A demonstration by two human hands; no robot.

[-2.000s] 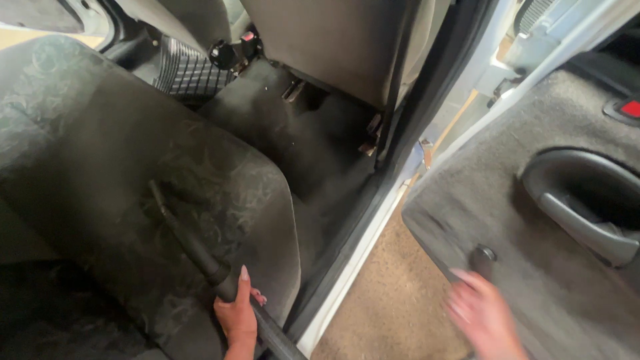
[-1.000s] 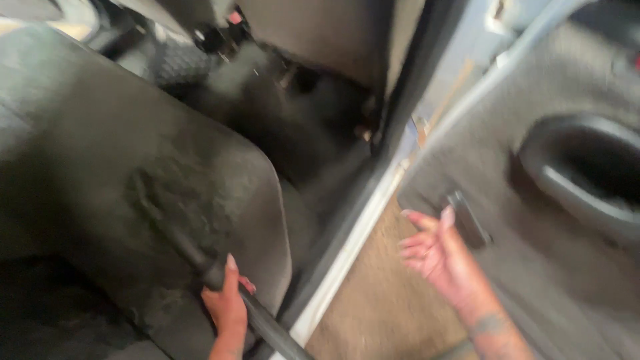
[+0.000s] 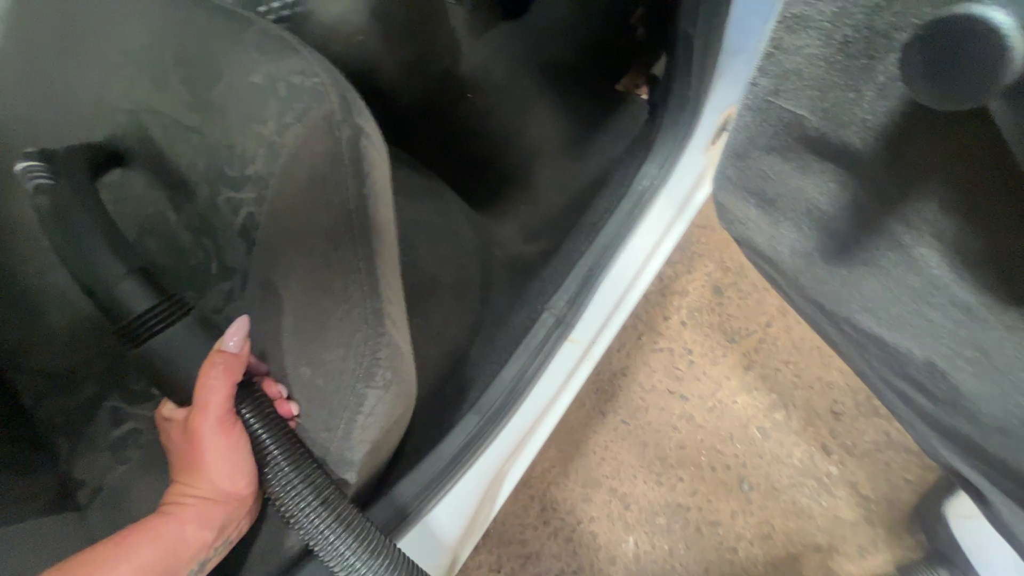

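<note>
My left hand (image 3: 212, 432) is closed around a black vacuum cleaner hose, where the ribbed hose (image 3: 308, 480) meets a smooth curved tube (image 3: 100, 264). The tube reaches to the upper left over the patterned fabric of a car seat (image 3: 320, 264) and has a light ringed end. Whether the tube touches the seat is hard to tell. My thumb lies on top of the hose, with fingertips showing on its far side. My right hand is out of view.
A white door sill (image 3: 552, 384) with a black rubber seal runs diagonally beside the seat. The open door's grey panel (image 3: 864, 264) stands at the right, with a round dark knob (image 3: 960, 56). Brown speckled ground (image 3: 688, 400) lies between. Dark car floor (image 3: 512, 160) is beyond the seat.
My right hand, seen by the door panel's handle before, has left the view. My left hand still holds the hose. The view has moved closer to the seat edge and sill.
</note>
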